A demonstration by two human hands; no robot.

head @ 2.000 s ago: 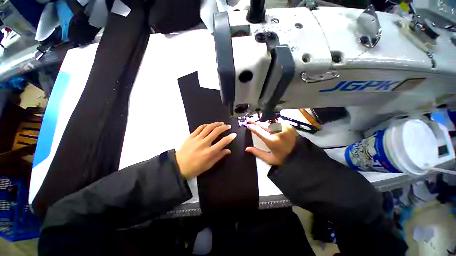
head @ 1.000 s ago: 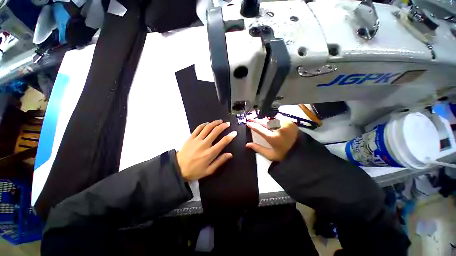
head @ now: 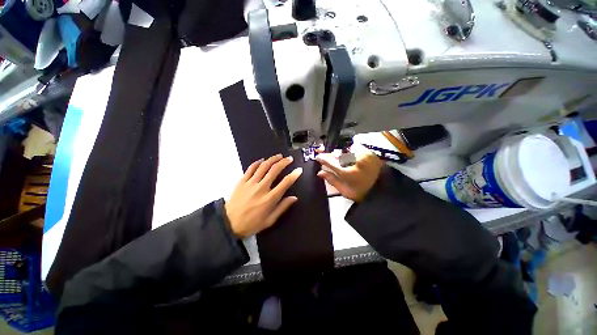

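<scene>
A dark fabric strip [head: 294, 229] lies under the head of the white sewing machine [head: 386, 62] and hangs over the table's front edge. My left hand [head: 260, 195] lies flat on the strip, fingers a little apart, left of the needle area. My right hand [head: 353, 175] is at the strip's right edge, its fingertips close to the presser foot [head: 310, 152]. Whether the right fingers pinch the fabric cannot be told. The needle is too small and bright to make out.
A long pile of dark strips [head: 121, 150] lies left on the white table [head: 193, 131]. A lidded tub [head: 517, 173] stands at the right. Snips [head: 386, 154], an orange-brown stick [head: 399, 144] and a black flat thing [head: 424, 136] lie under the machine arm. A blue crate [head: 23, 281] is lower left.
The whole view has shifted, so the machine sits slightly further left. The right fingers are more bent and drawn together than before. The left hand still lies on the strip.
</scene>
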